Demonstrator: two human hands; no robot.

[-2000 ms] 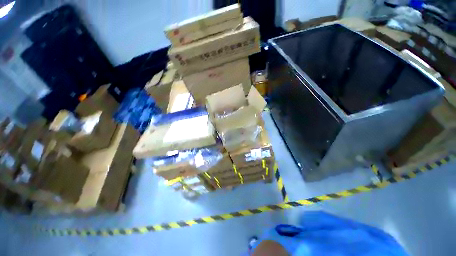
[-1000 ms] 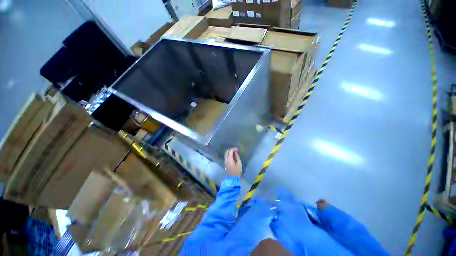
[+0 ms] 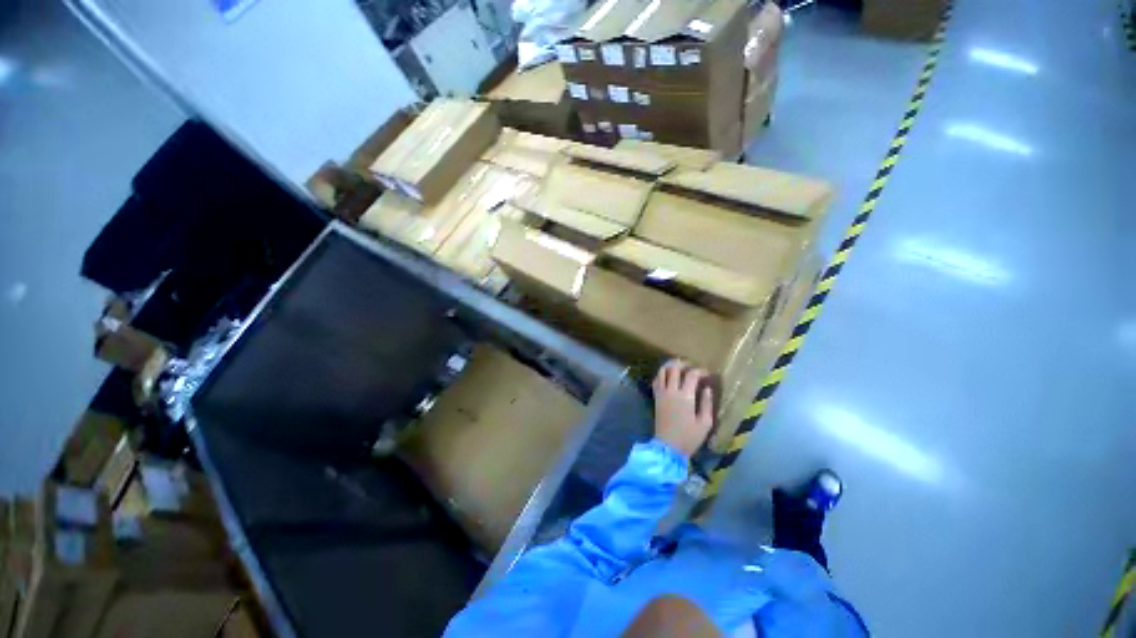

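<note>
My left hand [image 3: 683, 405] is at the right of the large grey bin, in front of the cartons. Its fingers are slightly spread and bent, with nothing seen in them; whether they touch a carton is unclear. My right hand is out of the picture. The open grey bin [image 3: 561, 484] has a dark inside and a brown cardboard piece [image 3: 492, 436] in it. Open cartons [image 3: 710, 237] with flaps up stand beyond the bin.
A stack of labelled cartons [image 3: 660, 94] stands at the back. Yellow-black floor tape [image 3: 841, 274] runs along the cartons' right side. Dark covered objects [image 3: 181, 237] and more cartons [image 3: 137, 561] are at the left. My shoe [image 3: 823, 490] shows on the floor.
The view has turned and moved forward along the grey bin, which is now nearer and lower left. My left hand has come up beside the cartons. My right sleeve is no longer extended at the right.
</note>
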